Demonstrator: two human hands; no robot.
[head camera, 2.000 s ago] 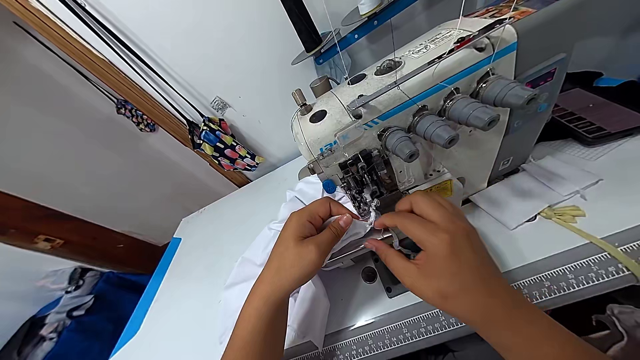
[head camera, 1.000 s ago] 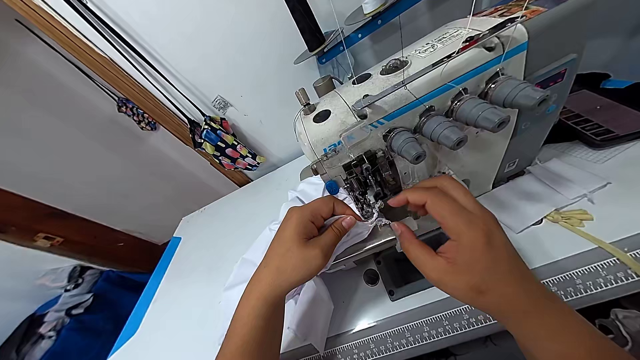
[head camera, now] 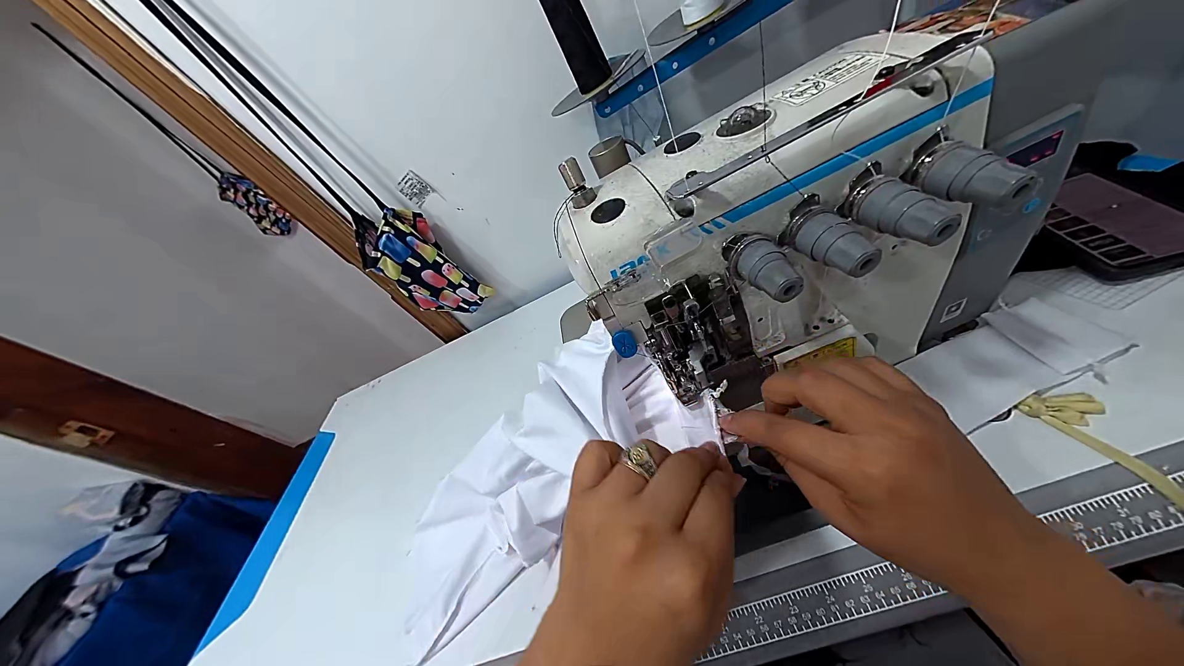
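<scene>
A white fabric piece (head camera: 546,444) spreads over the machine table, its gathered edge running up to the presser foot (head camera: 684,379) of a Jack overlock machine (head camera: 795,157). My left hand (head camera: 647,546), with a ring on one finger, grips the cloth just in front of the foot. Thumb and index finger of my right hand (head camera: 869,453) pinch the fabric edge close beside it, right of the foot. Loose trimmings hang by the fingertips. The fingers partly hide the pinched edge.
White cloth pieces (head camera: 1008,361) and a yellowish tied strip (head camera: 1101,444) lie at the right. A ruler tape (head camera: 814,606) runs along the table's front edge. Thread cones stand behind the machine. Patterned fabric items (head camera: 425,264) hang at the wall on the left.
My left hand has turned over, its back and ring now facing the camera, and sits lower against the cloth. My right fingers, spread apart a second ago, are closed at the fabric edge.
</scene>
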